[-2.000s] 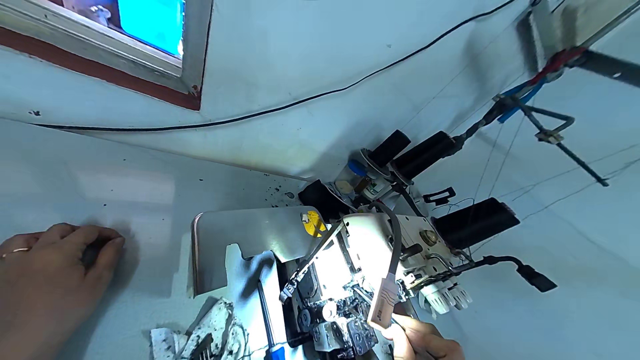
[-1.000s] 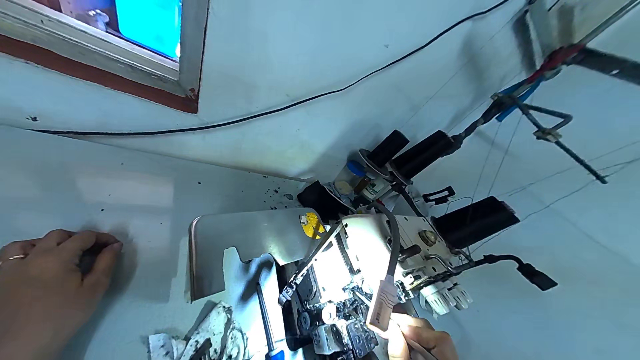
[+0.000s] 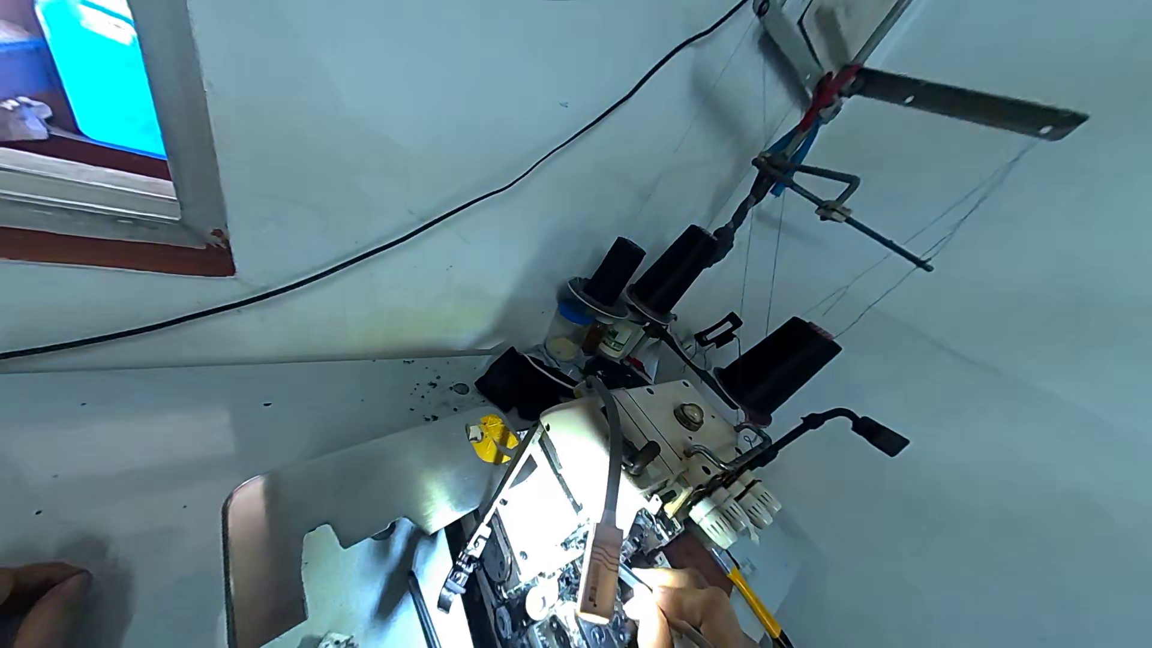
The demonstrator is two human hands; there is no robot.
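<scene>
An overlock sewing machine stands at lower centre, its looper area exposed and brightly lit by a small lamp on a flexible neck. At the machine's lower right, my right hand pinches a slim metal tool, perhaps tweezers, its tip near the mechanism. Its far end is cut off by the frame. My left hand rests on the pale table at the far left, mostly out of frame, with nothing seen in it. A dark rod lies beside the machine's base.
A metal cover plate bears a yellow object. Behind are black thread cones, a blue-lidded jar and a black cloth. A thread stand rises at right. A yellow-handled tool is beside my right hand. A cable crosses the wall.
The view has shifted, so less of my left hand shows. The yellow-handled tool has come into sight beside my right hand, which still grips the slim tool at the machine.
</scene>
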